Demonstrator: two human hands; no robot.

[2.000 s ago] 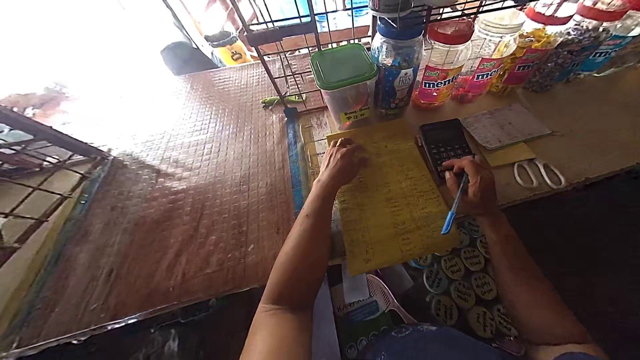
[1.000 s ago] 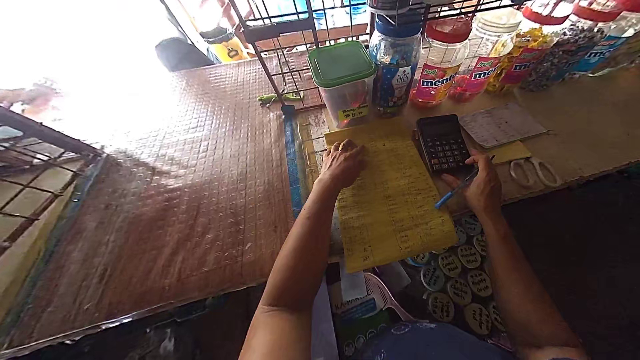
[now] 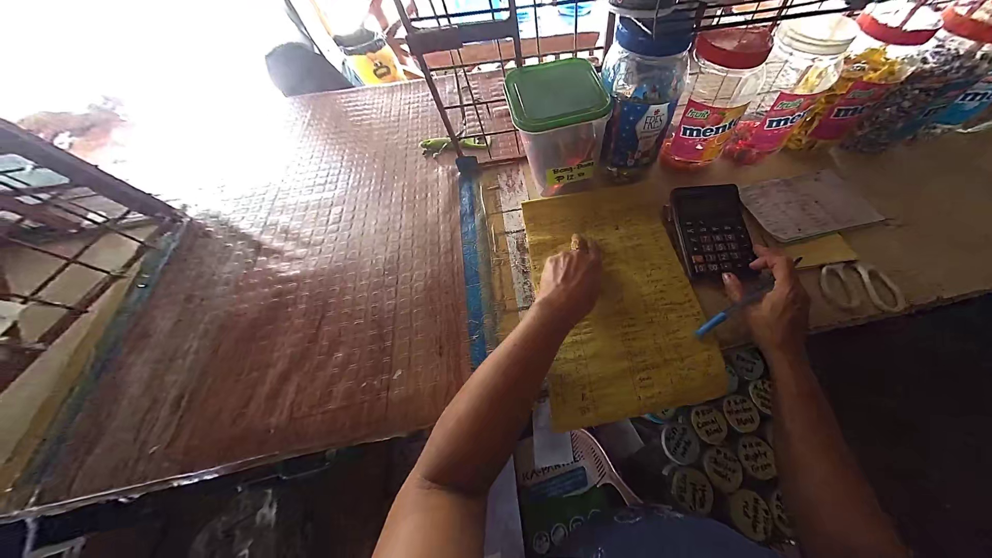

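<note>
A yellow sheet of paper (image 3: 628,341) with handwriting lies on the counter and overhangs its front edge. My left hand (image 3: 572,277) rests on its upper left part, fingers partly curled. Right of the paper is a black calculator (image 3: 711,232), its lower edge touched by my right hand (image 3: 775,298). That hand also holds a blue pen (image 3: 728,314), which slants down left towards the paper. White-handled scissors (image 3: 862,287) lie just right of my right hand. Behind them are a small written pad (image 3: 806,203) and a yellow slip (image 3: 825,250).
A green-lidded plastic container (image 3: 562,124) and several candy jars (image 3: 713,101) line the back, against a wire grille (image 3: 484,85). Textured brown counter covering (image 3: 310,271) spreads left. Below the front edge sit several round labelled lids (image 3: 721,465) and a pink plastic item (image 3: 604,465).
My right hand was over the calculator's keys two seconds ago; it has moved down to the calculator's lower edge. The pen has tilted flatter. My left hand stays on the paper.
</note>
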